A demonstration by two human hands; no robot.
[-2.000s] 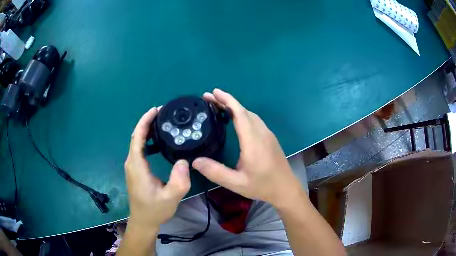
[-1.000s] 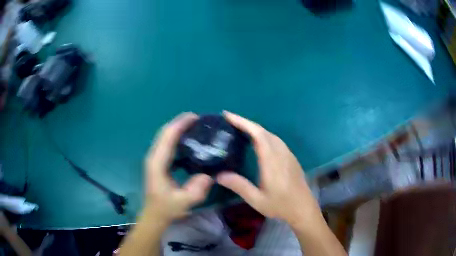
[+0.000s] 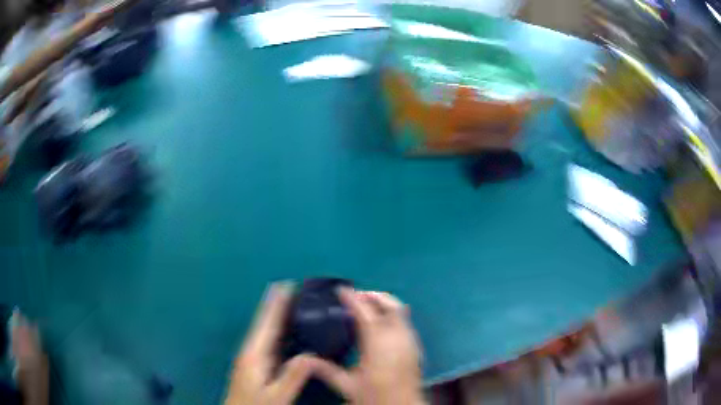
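Observation:
A black rounded dome camera (image 3: 320, 320) is held between both hands low in the view, over the near edge of the green-topped table (image 3: 261, 206). My left hand (image 3: 269, 356) grips its left side. My right hand (image 3: 381, 348) grips its right side. Both thumbs are at its near side. The frame is strongly blurred, so the camera's lens face cannot be made out.
Dark cameras (image 3: 99, 190) lie on the table at left. An orange-and-green parts box (image 3: 462, 119) stands at the back, a dark object (image 3: 496, 166) by it. White folded paper (image 3: 605, 206) lies right. Another person's hand (image 3: 28, 356) shows at lower left.
The view has tilted up, bringing the parts box and far table into sight. The held camera and both hands now sit lower in the picture. The lens face no longer shows clearly.

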